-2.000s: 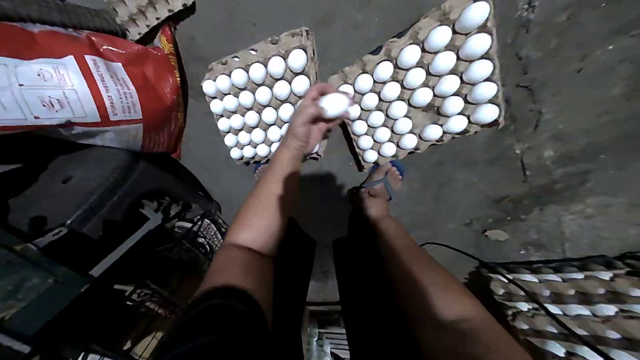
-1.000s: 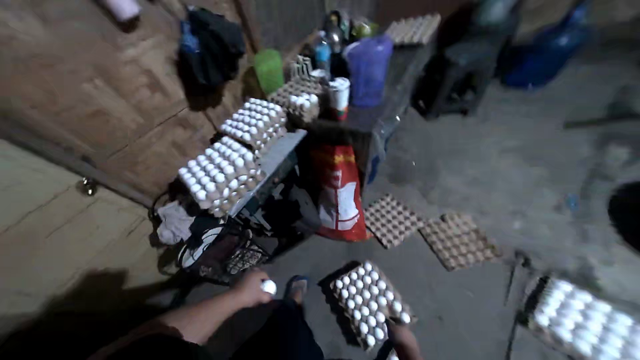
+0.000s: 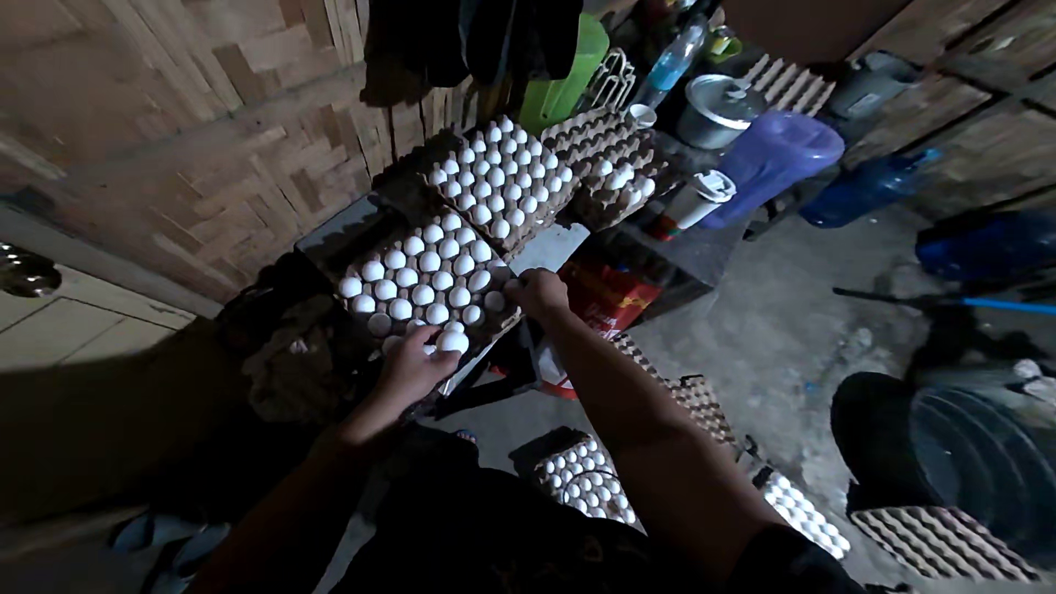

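A cardboard tray of white eggs [image 3: 422, 294] stands on a bench by the woven wall. At its near edge my left hand [image 3: 417, 363] holds a white egg [image 3: 452, 340] between thumb and fingers. My right hand [image 3: 540, 293] is at the tray's right corner, its fingers curled; whether it grips the tray or an egg there, I cannot tell. Behind lies a second stacked tray of white eggs [image 3: 503, 177]. To its right, a carton stack [image 3: 606, 210] carries a few eggs.
A purple plastic pitcher [image 3: 763, 169], a lidded metal pot [image 3: 718, 111] and a white cup [image 3: 701, 198] stand on the table at the right. Below is a red sack [image 3: 606, 297]. Egg trays [image 3: 586, 478] and a dark round tub [image 3: 973, 462] sit on the floor.
The view has swung and moved in to the bench. Both hands are now at the egg tray there; one second ago my left hand held an egg away from it, above the floor.
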